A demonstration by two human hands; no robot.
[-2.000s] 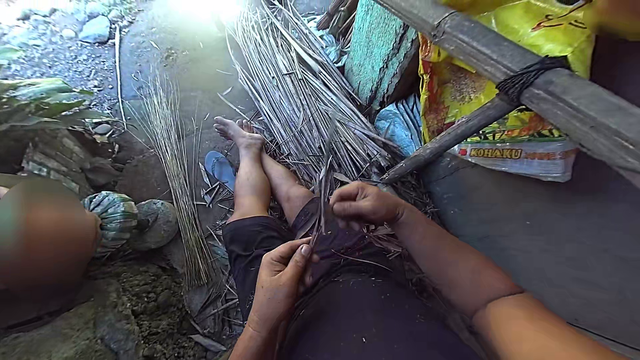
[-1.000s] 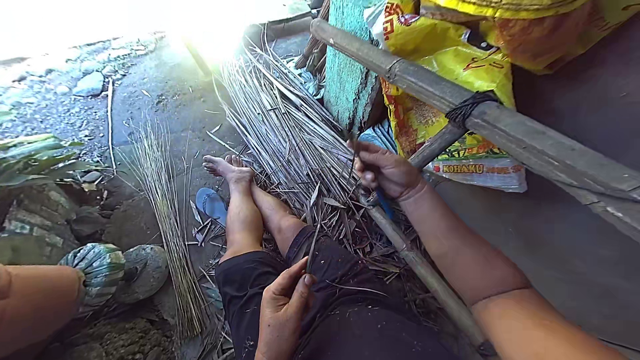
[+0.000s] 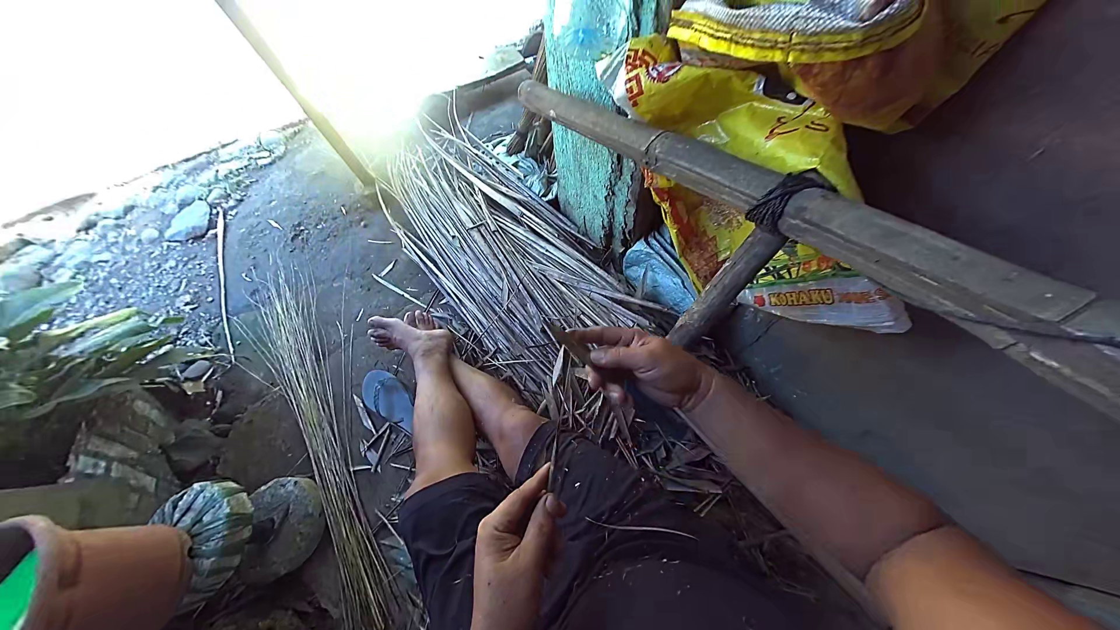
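Observation:
Above my lap, my left hand (image 3: pixel 518 547) pinches the lower end of a thin dry leaf strip (image 3: pixel 554 429) between thumb and index finger. My right hand (image 3: pixel 647 363) is farther up and to the right, its fingers closed on a small dark blade (image 3: pixel 570 344), perhaps a knife; its handle is hidden in the fingers. The blade lies close to the upper part of the strip; whether they touch I cannot tell. A large pile of dry stalks (image 3: pixel 507 254) lies beyond my legs. A bundle of thin, stripped midribs (image 3: pixel 319 420) lies along the left of my legs.
A bamboo rail (image 3: pixel 700 162) with a lashed crosspiece (image 3: pixel 731 284) runs along the right, close to my right forearm. Yellow printed sacks (image 3: pixel 744 131) hang behind it. A blue flip-flop (image 3: pixel 388 399) lies by my feet. A terracotta-coloured pot (image 3: pixel 122 569), stones and leafy plants are at the left.
My right hand was close above my left hand two seconds ago and has moved up and away from it. The view has shifted, showing more of the bright ground outside.

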